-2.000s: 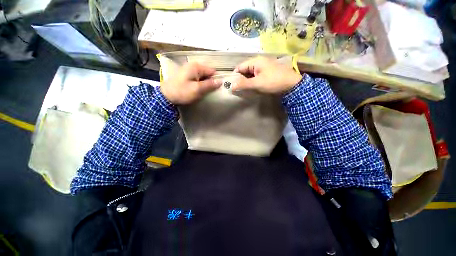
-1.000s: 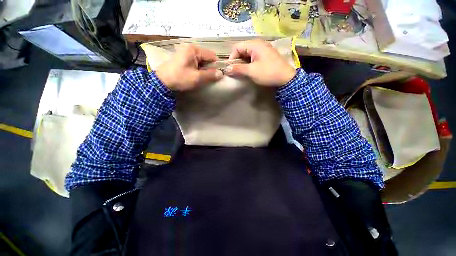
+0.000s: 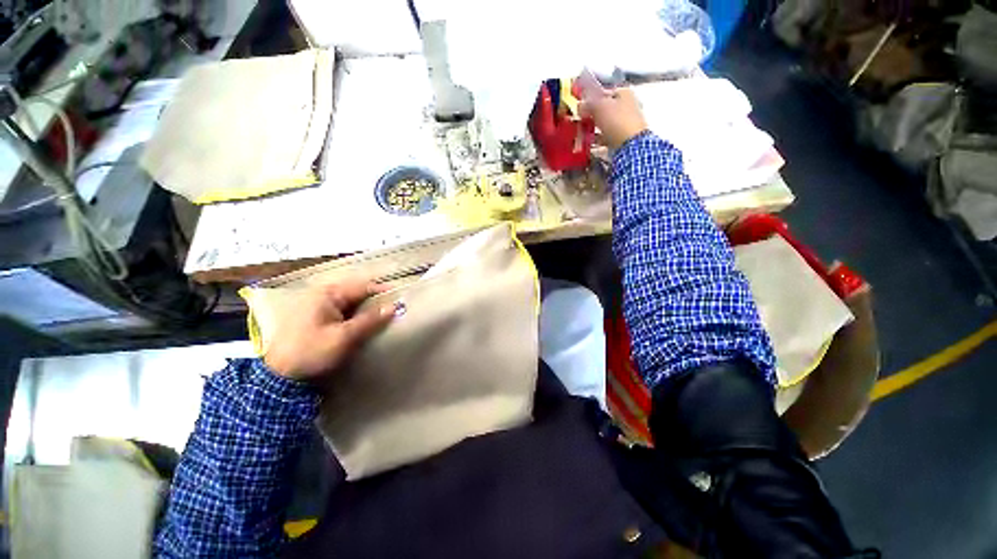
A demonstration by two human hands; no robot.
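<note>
A beige bag body (image 3: pixel 443 360) with yellow edges lies over the lap against the table's front edge. My left hand (image 3: pixel 317 333) holds it at the mouth, thumb on the outside beside a small shiny stud (image 3: pixel 399 310); the fingers go partly inside the mouth. My right hand (image 3: pixel 614 113) is away from the bag, at the red tape dispenser (image 3: pixel 563 137) on the table. Its fingertips are at the dispenser's top beside a pale, thin piece; whether they grip it is too blurred to tell.
A dark dish (image 3: pixel 408 191) of gold bits stands on the white table (image 3: pixel 246 224), left of a yellow patch (image 3: pixel 481 203) with metal parts. A flat beige bag (image 3: pixel 246 126) lies at the back left. A carton (image 3: pixel 842 409) with beige bags stands at the right. A white side table (image 3: pixel 66 382) is lower left.
My right hand has left the bag and reached forward right to the dispenser. My left hand still holds the bag, which now lies tilted. The view has shifted, showing more of the table.
</note>
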